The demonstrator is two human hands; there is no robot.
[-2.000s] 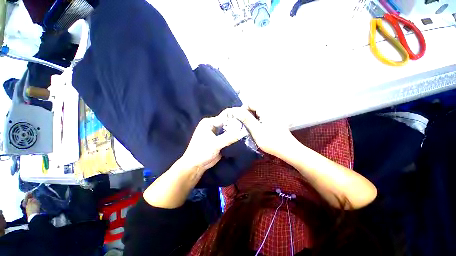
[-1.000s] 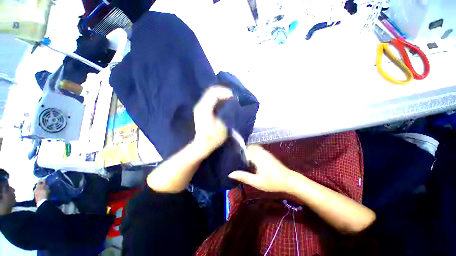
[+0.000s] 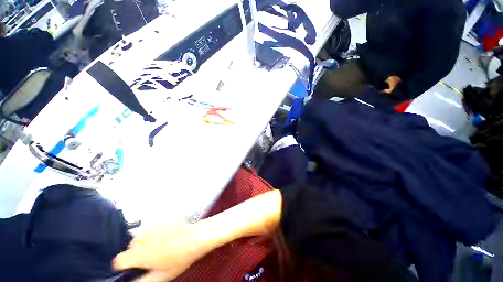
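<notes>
The navy garment [image 3: 77, 234] lies heaped at the lower left, beside the sewing machine. My right hand [image 3: 160, 248] reaches in from the right, and its fingers pinch the right edge of the garment. The fingertips are partly hidden by cloth. My left hand is not in view. The white sewing machine [image 3: 55, 140] with a blue stripe stands behind the garment.
Scissors [image 3: 218, 116] lie on the white table [image 3: 190, 168]. A dark strip [image 3: 121, 91] and pale cords [image 3: 160, 76] lie farther back. Navy garments [image 3: 386, 165] are piled at right. A person in dark clothes [image 3: 416, 47] is beyond them.
The view has swung to the right, so the garment now shows at lower left. My left hand has gone out of view. The garment pile and the person at right have come into view.
</notes>
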